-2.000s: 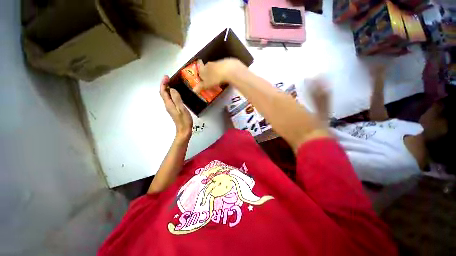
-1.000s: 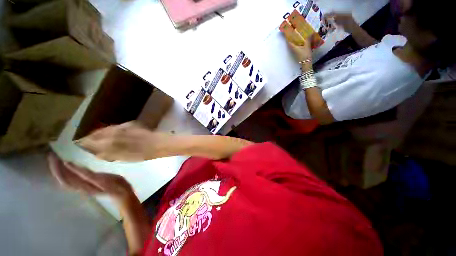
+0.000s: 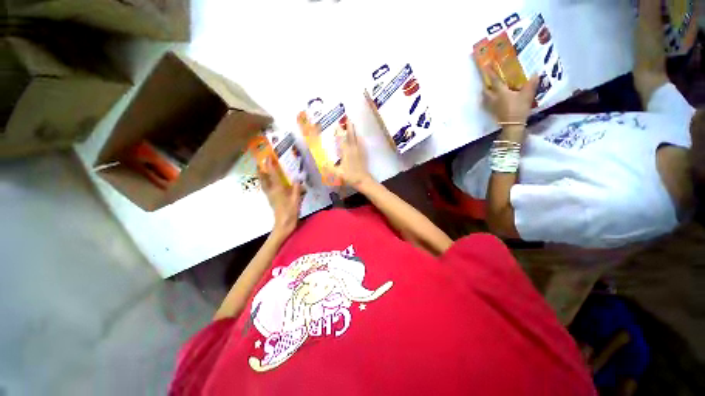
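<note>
My left hand (image 3: 283,197) grips a product box (image 3: 291,158) with an orange side and a white picture face, at the table's front edge. My right hand (image 3: 352,158) grips a second such product box (image 3: 325,136) just to the right of it. A third product box (image 3: 403,107) lies white face up to the right, touched by neither hand. The open brown inner carton (image 3: 229,97) stands at the left with its opening towards me. An orange box (image 3: 158,164) shows inside it.
Empty brown cartons (image 3: 58,108) stand at the table's left end by the pale wall. At the right a person in a white shirt (image 3: 572,166) holds orange-sided boxes (image 3: 499,59) on the white table (image 3: 182,240). An orange-red stool shows below the table edge.
My hands have moved right from beside the carton onto the product boxes, which now stand apart instead of in one row. The carton's opening and the orange box inside now show.
</note>
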